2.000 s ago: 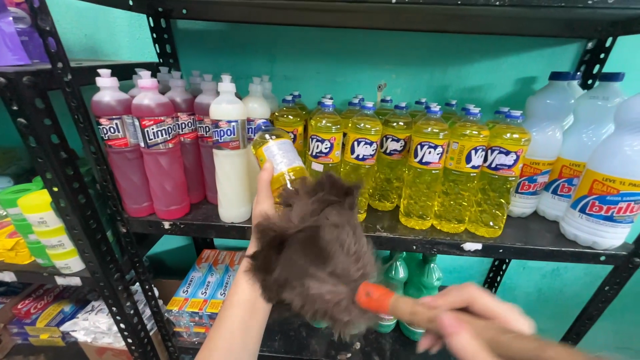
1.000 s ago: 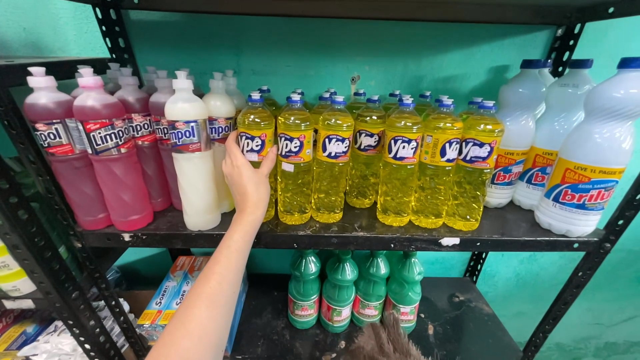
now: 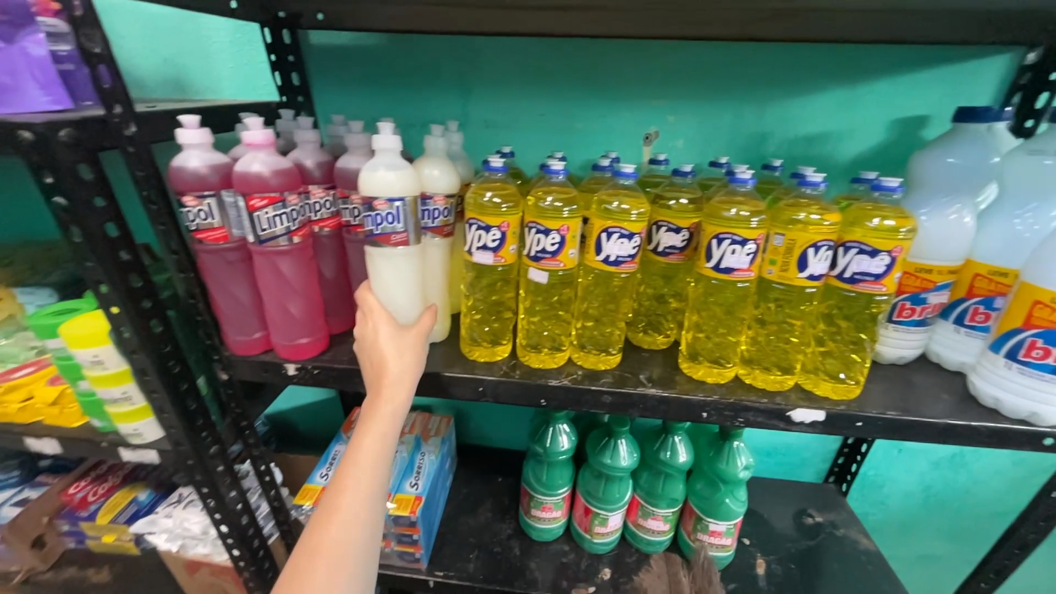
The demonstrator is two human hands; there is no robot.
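My left hand (image 3: 394, 338) is closed around the lower part of a white Limpol detergent bottle (image 3: 391, 223) on the middle shelf. Pink Limpol bottles (image 3: 285, 247) stand to its left, and another white one (image 3: 437, 177) is just behind it on the right. Farther right is a group of yellow Ypê detergent bottles (image 3: 606, 272). The tip of a brown feather duster (image 3: 681, 575) shows at the bottom edge; its handle and my right hand are out of view.
The black metal shelf (image 3: 627, 396) has perforated posts (image 3: 157, 297). White Brilux-type bottles (image 3: 949, 223) stand at the right. Below are green bottles (image 3: 606, 487) and Sorriso toothpaste boxes (image 3: 425, 487). Packaged goods fill the left shelves.
My left hand has left the leftmost yellow bottle and now holds a white one. Two seconds ago it held a tilted yellow bottle beside the duster, whose handle was in my right hand.
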